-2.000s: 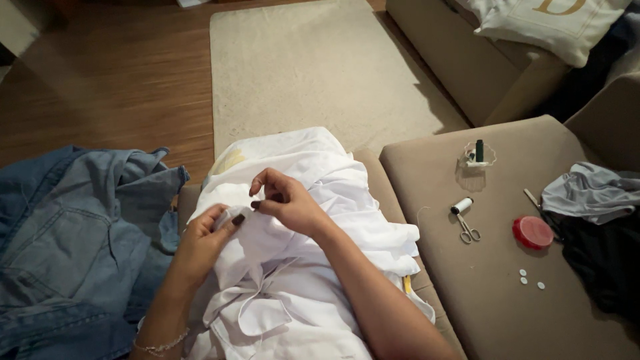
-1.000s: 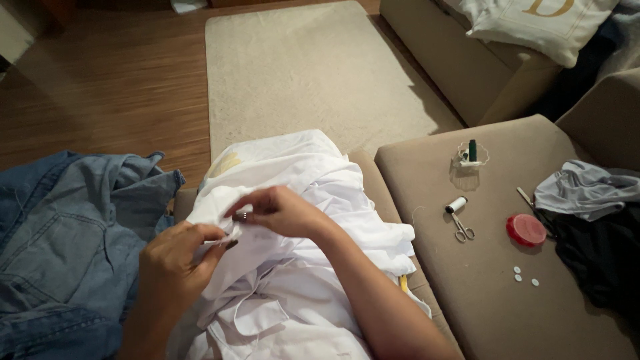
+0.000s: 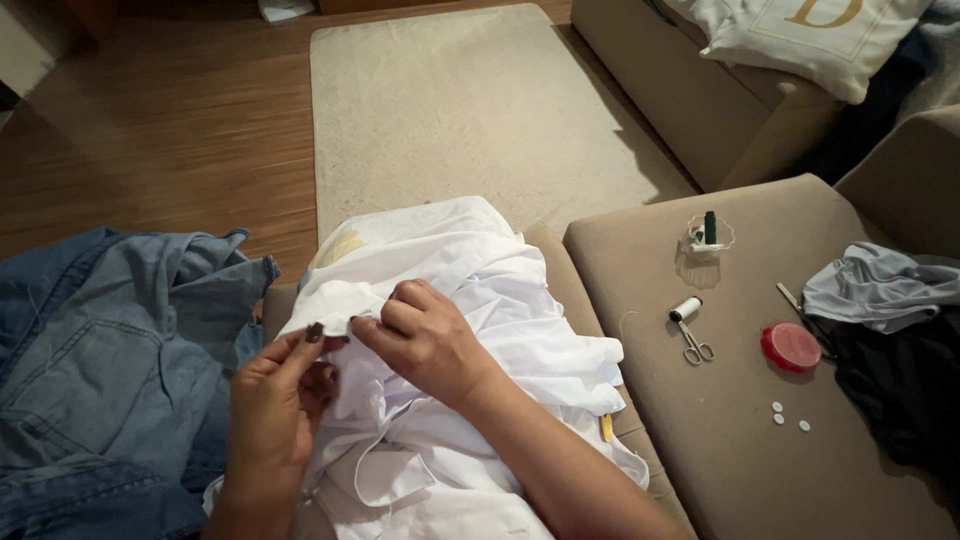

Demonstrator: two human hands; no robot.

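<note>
White fabric, a garment by its look, (image 3: 487,300) lies bunched across my lap. My left hand (image 3: 289,382) pinches an edge of it between thumb and fingers. Close to its right, my right hand (image 3: 420,337) has its fingertips curled together at the same edge; whether they hold a needle or only cloth is too small to tell. On the seat cushion to the right are a spool of white thread (image 3: 686,308), small scissors (image 3: 696,347) touching it, a red round container (image 3: 791,347) and several white buttons (image 3: 778,413).
Blue denim clothing (image 3: 112,360) is heaped at the left. A clear scalloped dish (image 3: 721,238) with a dark green spool stands on the cushion (image 3: 622,240). Grey cloth (image 3: 877,289) and black cloth (image 3: 892,382) lie at the right. A beige rug (image 3: 465,112) covers floor ahead.
My hands have shifted over the white fabric; the left hand now shows its thumb upward, pinching the edge. The things on the cushion have stayed in place.
</note>
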